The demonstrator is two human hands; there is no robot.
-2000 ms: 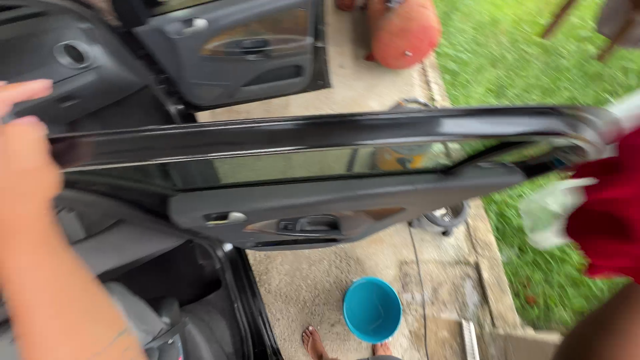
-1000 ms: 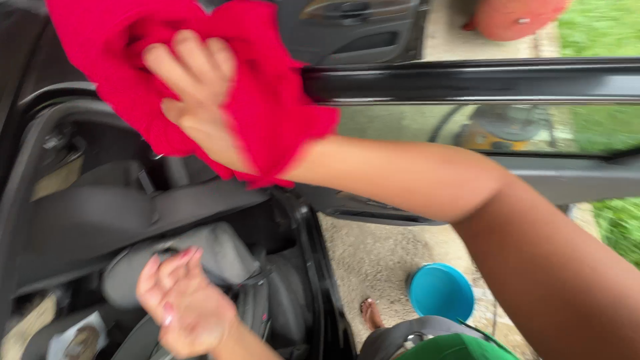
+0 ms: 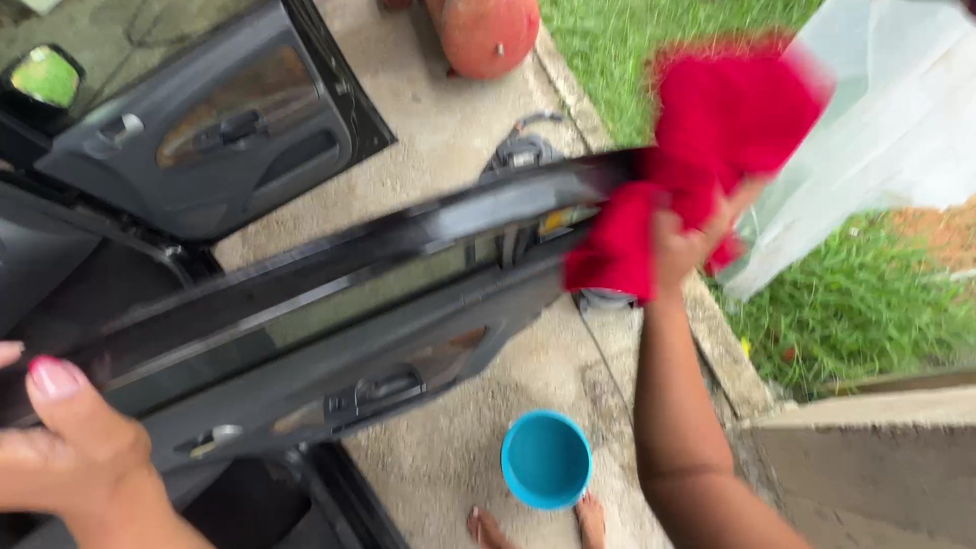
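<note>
My right hand (image 3: 690,236) grips a bright red cloth (image 3: 732,114) against the outer end of the black car door's top frame (image 3: 488,210); cloth and fingers are blurred. At the lower left, my left hand (image 3: 76,442) rests on the other end of that frame, its thumb over the edge, the remaining fingers partly out of view. Below the frame run the window glass (image 3: 366,297) and the grey inner door panel (image 3: 305,389) with its handle and switches.
A blue bucket (image 3: 547,460) stands on the concrete by my feet. Another open car door (image 3: 221,130) is at the upper left. A red tank (image 3: 492,34) and a vacuum-like machine (image 3: 526,152) lie beyond. Translucent plastic sheeting (image 3: 877,114) hangs at right over grass, above a low concrete wall (image 3: 877,473).
My right hand with the red cloth has gone from the car-body side to the door frame's outer end. My left hand, raised above the seat one second ago, is now on the frame.
</note>
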